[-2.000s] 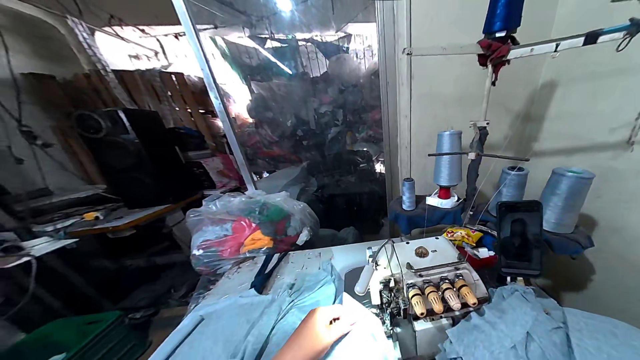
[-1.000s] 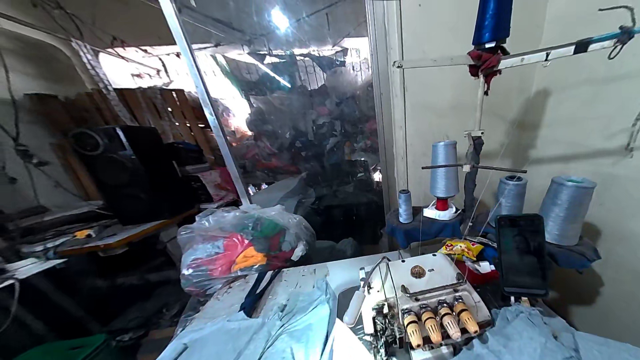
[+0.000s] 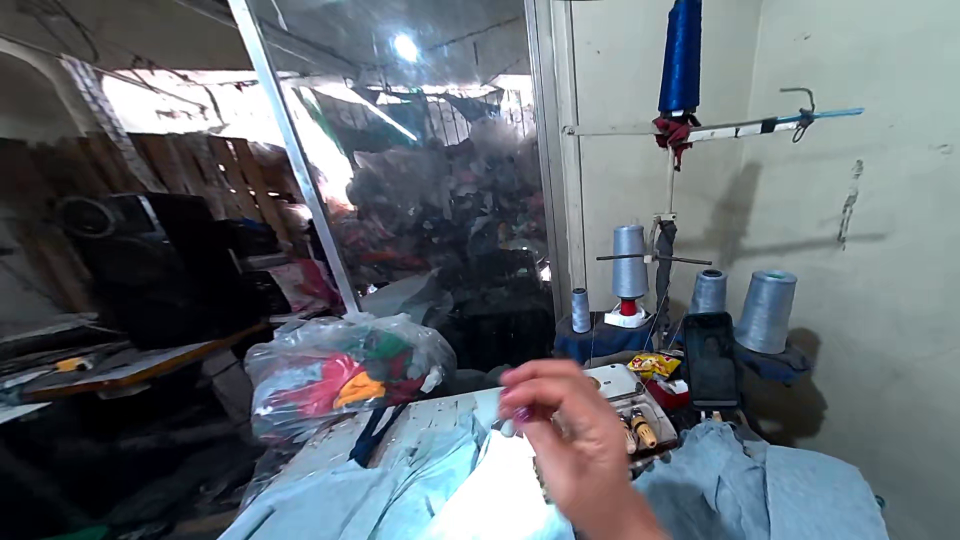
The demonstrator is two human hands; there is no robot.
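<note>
My right hand (image 3: 574, 439) is raised in front of the overlock sewing machine (image 3: 615, 381), its fingers curled near the thumb. Whether anything thin is between the fingertips cannot be told. It hides much of the machine, whose wooden-looking tension knobs (image 3: 643, 429) show at its right. Light blue fabric (image 3: 420, 480) lies on the table left of the hand, brightly lit near the machine. More blue-grey fabric (image 3: 810, 480) is heaped at the right. My left hand is out of view.
A clear plastic bag of coloured cloth (image 3: 345, 375) sits behind the fabric. A phone (image 3: 711, 360) stands upright right of the machine. Grey thread cones (image 3: 766, 311) and a thread stand (image 3: 670, 180) with a blue cone (image 3: 681, 56) are behind. A black loudspeaker (image 3: 161, 262) is at far left.
A hand was on the blue fabric two seconds ago, and no hand showed one second ago. Now my right hand is up in front of the machine.
</note>
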